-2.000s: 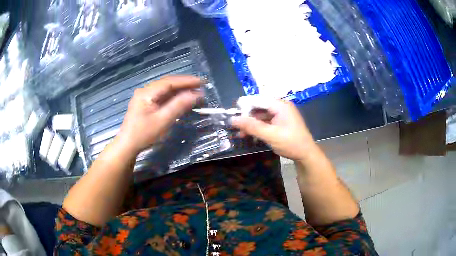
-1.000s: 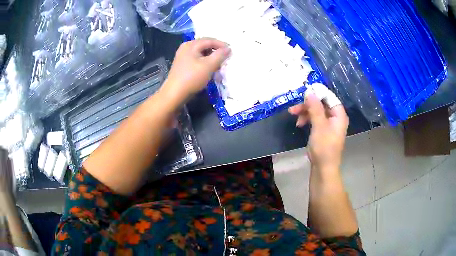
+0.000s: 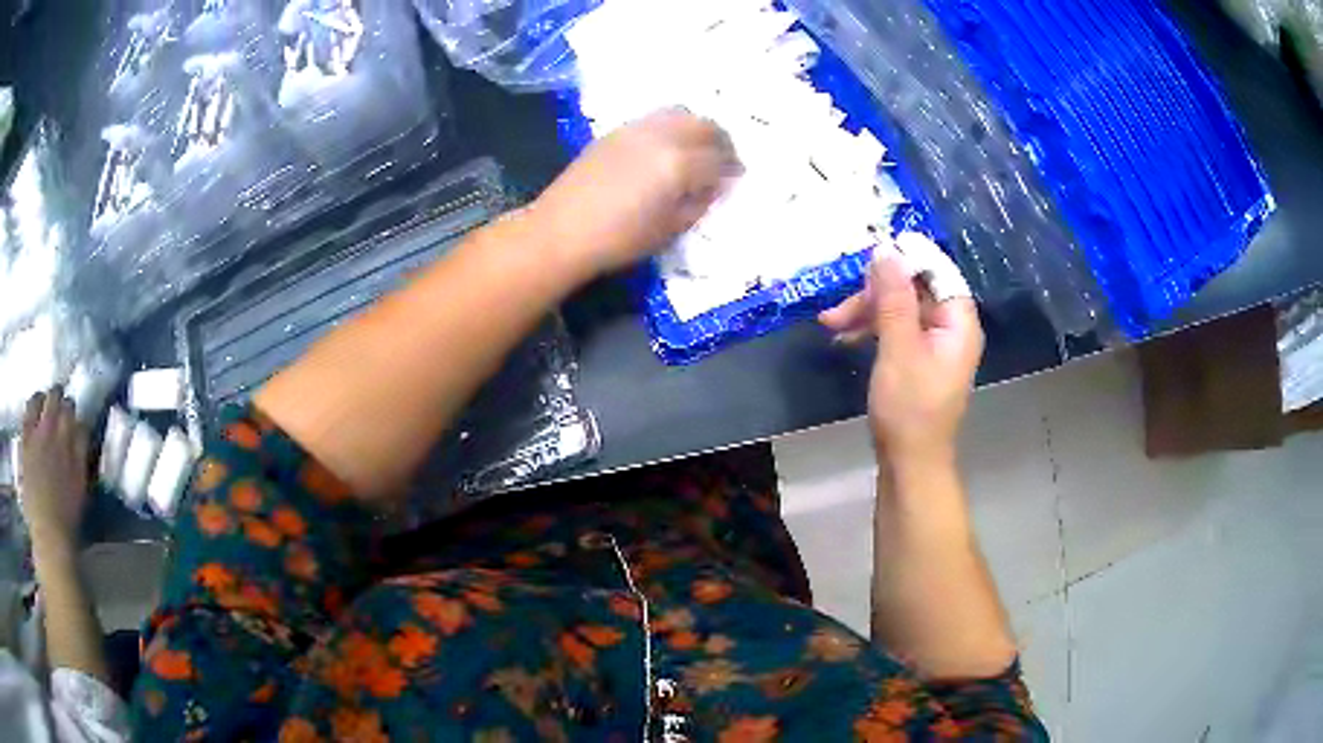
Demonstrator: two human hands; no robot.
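Observation:
A blue tray (image 3: 755, 302) on the dark bench holds a loose heap of small white parts (image 3: 769, 160). My left hand (image 3: 646, 189) reaches over the heap, fingers bent down at the white parts; its fingertips are blurred, and whether it grips a part cannot be told. My right hand (image 3: 924, 327) is at the tray's near right corner, holding something white (image 3: 929, 264) between thumb and fingers. A clear ribbed tray (image 3: 327, 312) lies on the bench to the left, partly covered by my left forearm.
Clear compartment trays (image 3: 261, 116) are at the upper left. White oblong pieces (image 3: 134, 453) lie at the left, beside another person's hand (image 3: 55, 457). Clear ribbed trays (image 3: 972, 174) and stacked blue ribbed trays (image 3: 1110, 160) are at the right. A brown carton (image 3: 1212, 385) is below the bench edge.
My left hand has moved from over the clear ribbed tray to the white heap, and slightly further right lately. My right hand has moved right to the blue tray's corner. Another person's hand has appeared at the left.

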